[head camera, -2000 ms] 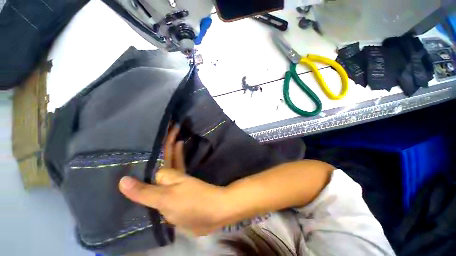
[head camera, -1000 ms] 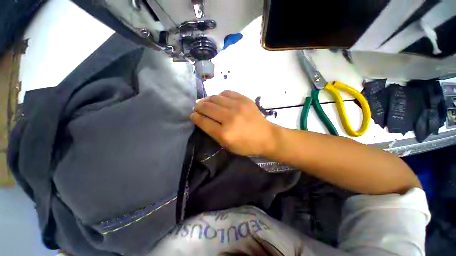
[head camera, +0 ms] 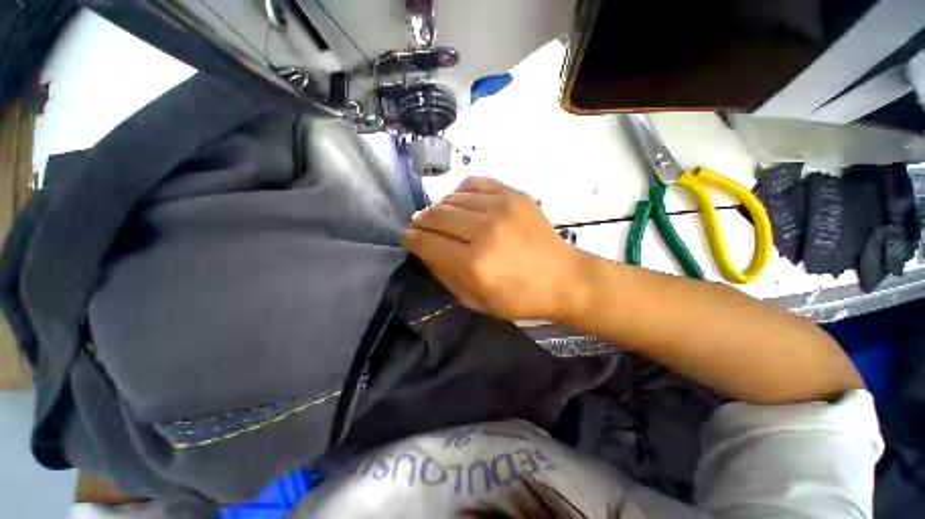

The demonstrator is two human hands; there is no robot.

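Observation:
The dark grey garment (head camera: 243, 294) spreads from the machine over the table's left part and down toward my lap, with yellow topstitching along its lower part. My right hand (head camera: 492, 248) pinches the garment's seam edge just in front of the needle area, fingertips together on the cloth. The sewing machine head (head camera: 507, 30) stands above, with a dark ribbed tension knob (head camera: 426, 106) over the place where the cloth goes in. The needle and presser foot are mostly hidden. My left hand is not visible.
Scissors with green and yellow handles (head camera: 718, 223) lie right of my hand. Black labels (head camera: 824, 223) lie at the table's right end. A dark panel (head camera: 669, 61) is at upper right. Blue crate parts (head camera: 279, 497) show below the garment. Dark cloth (head camera: 629, 405) lies by my right sleeve.
My right hand moved from the garment's lower seam up to the edge near the needle, then stayed there. The view moved closer to the machine. The garment's left part has shifted and bunched.

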